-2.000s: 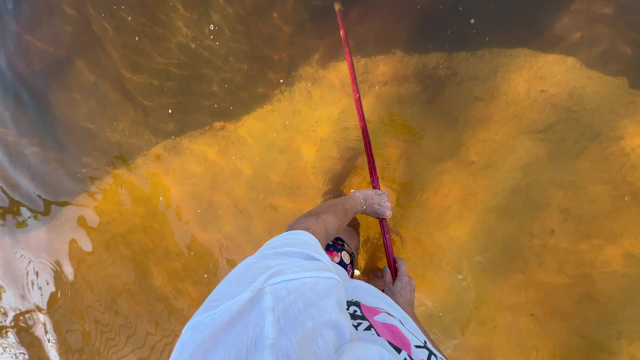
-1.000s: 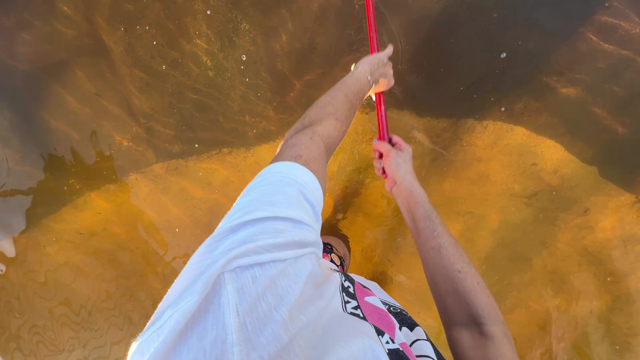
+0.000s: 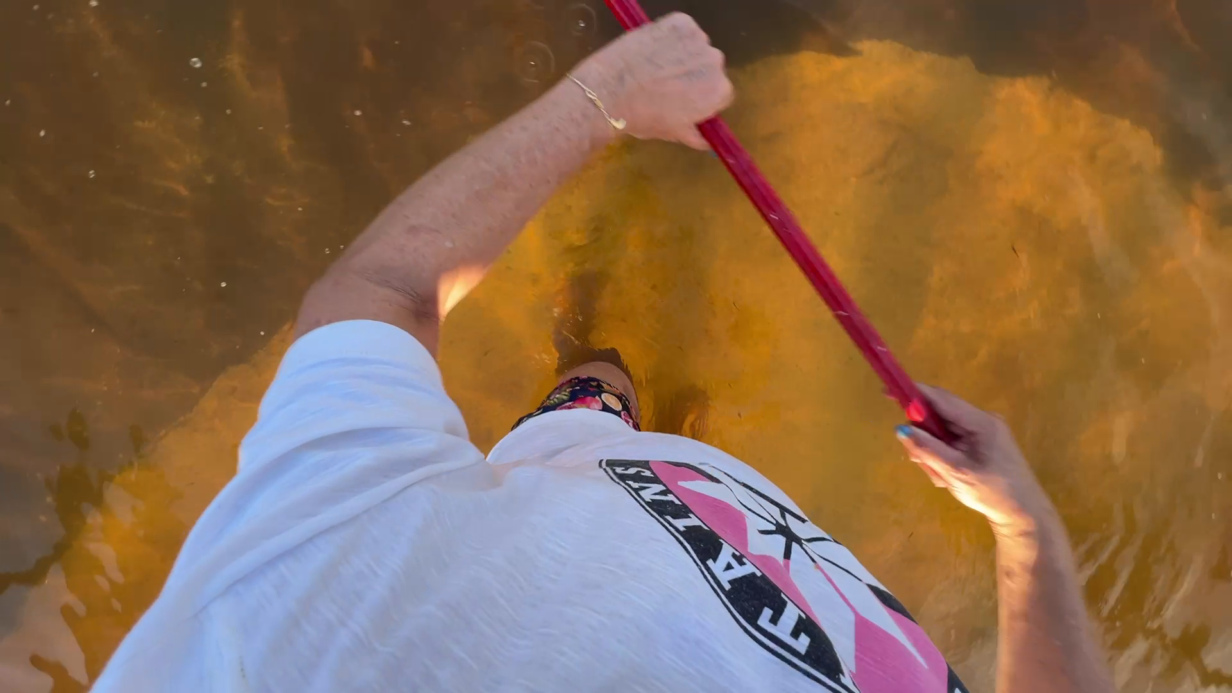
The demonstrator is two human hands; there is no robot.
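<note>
A red pole (image 3: 808, 260) slants from the top edge down to the right above the water. My left hand (image 3: 664, 82), with a thin bracelet at the wrist, is closed around its upper part near the top of the view. Around the lower end of the pole, at the right, my right hand (image 3: 967, 452) is wrapped. One fingernail there looks blue. The far end of the pole runs out of view past the top edge, so what it bears is hidden.
Shallow brownish water surrounds me, over a bright orange-yellow bottom (image 3: 962, 192) with darker water (image 3: 144, 192) at the upper left. My white printed T-shirt (image 3: 385, 577) fills the lower middle, with a leg in patterned shorts (image 3: 592, 397) standing in the water.
The pole was nearly upright in the view one second ago and now slants down to the right. My right hand has moved right and down, away from my left hand. Both hands still hold the pole.
</note>
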